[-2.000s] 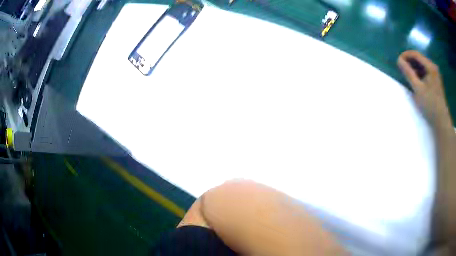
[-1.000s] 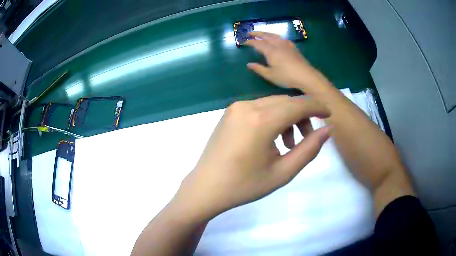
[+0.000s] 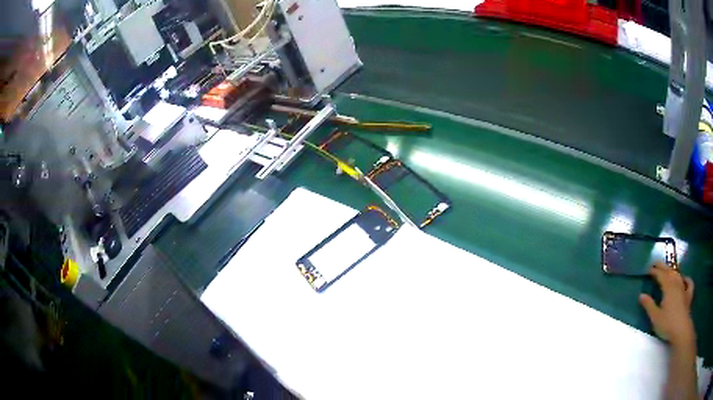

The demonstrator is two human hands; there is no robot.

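Note:
A black phone middle frame [image 3: 625, 269] lies flat on the green belt at the far right. My right hand [image 3: 670, 303] is at its near right corner, with the fingertips at the frame's edge and the thumb spread apart on the left. Whether the fingertips touch or overlap the frame is too small to tell. Another frame [image 3: 381, 224] lies alone on the white sheet [image 3: 485, 328], with white showing through its window. Two more frames lie close together on the belt beyond it, the nearer one [image 3: 434, 187] beside the sheet's edge. My left hand is not in view.
A brassy guide bar [image 3: 391, 126] and a pale cable with a yellow tag [image 3: 349, 168] are by the belt frames. Rail equipment [image 3: 297, 141] and a dark keyboard [image 3: 164, 190] stand at left. A grey post [image 3: 688, 94] and a red bin [image 3: 547, 17] are beyond the belt.
The view has swung left, bringing in the rail equipment. My left hand has left the picture. My right hand is now at the near right corner of the far-right frame; before, it was over its left part.

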